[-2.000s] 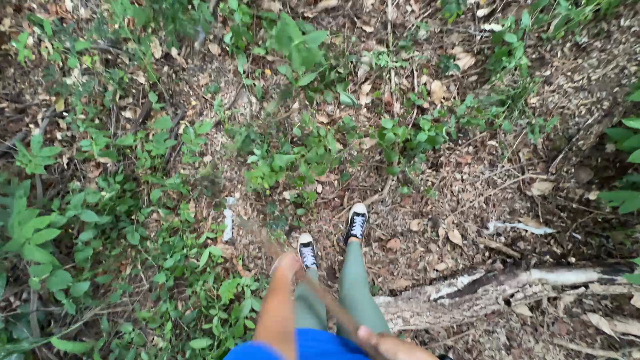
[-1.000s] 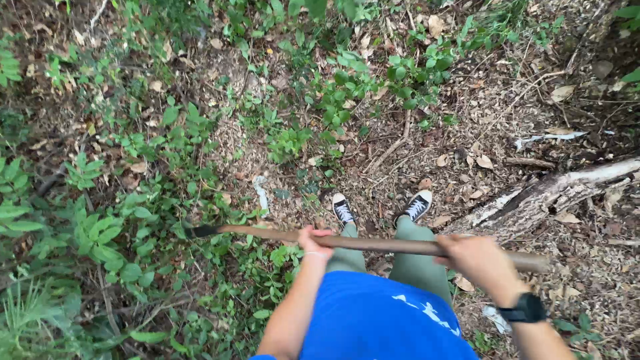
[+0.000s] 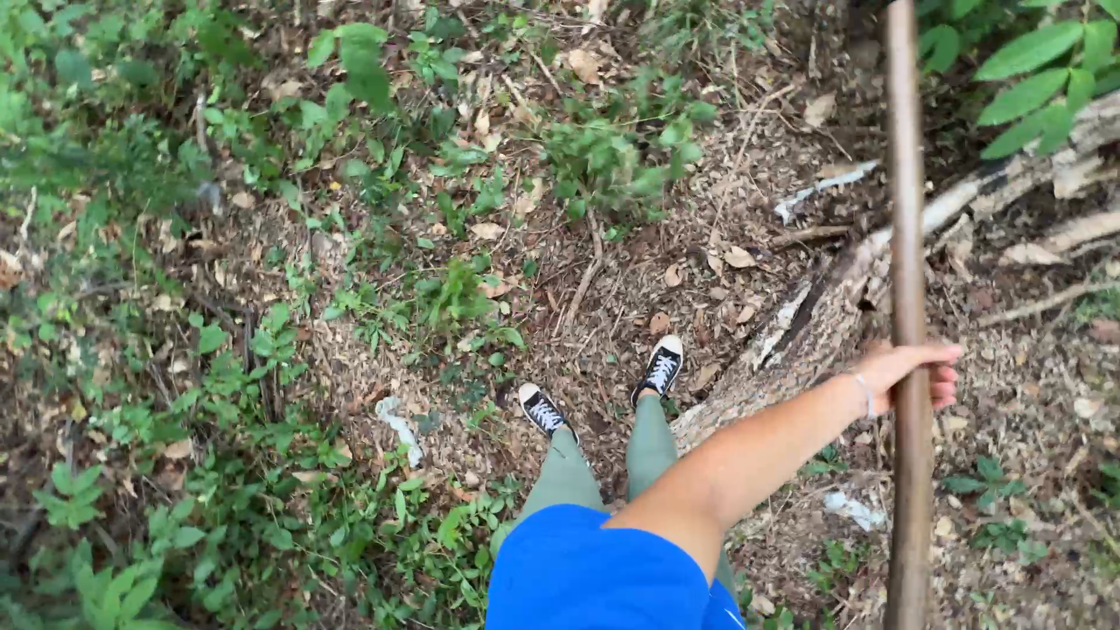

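Note:
My left hand (image 3: pixel 910 376), with a thin pale band at the wrist, is closed around a long wooden handle (image 3: pixel 906 219) at the right of the view. The handle stretches from the top edge to the bottom edge, and only a bit of something dark shows at its upper end. My left arm reaches across my body in a blue sleeve. My right hand is out of sight. Below the handle, on the ground, lies a fallen log (image 3: pixel 814 350) with pale, worn bark.
My black-and-white sneakers (image 3: pixel 662 367) stand on leaf litter just left of the log. Low green plants (image 3: pixel 604 157) grow ahead and to the left. A whitish scrap (image 3: pixel 400 429) lies left of my feet. Broad green leaves (image 3: pixel 1032 79) hang at the upper right.
The handle, held across my body by both hands a second ago, now runs lengthwise at the right. My left hand has moved rightward with it, and my right hand has left the view.

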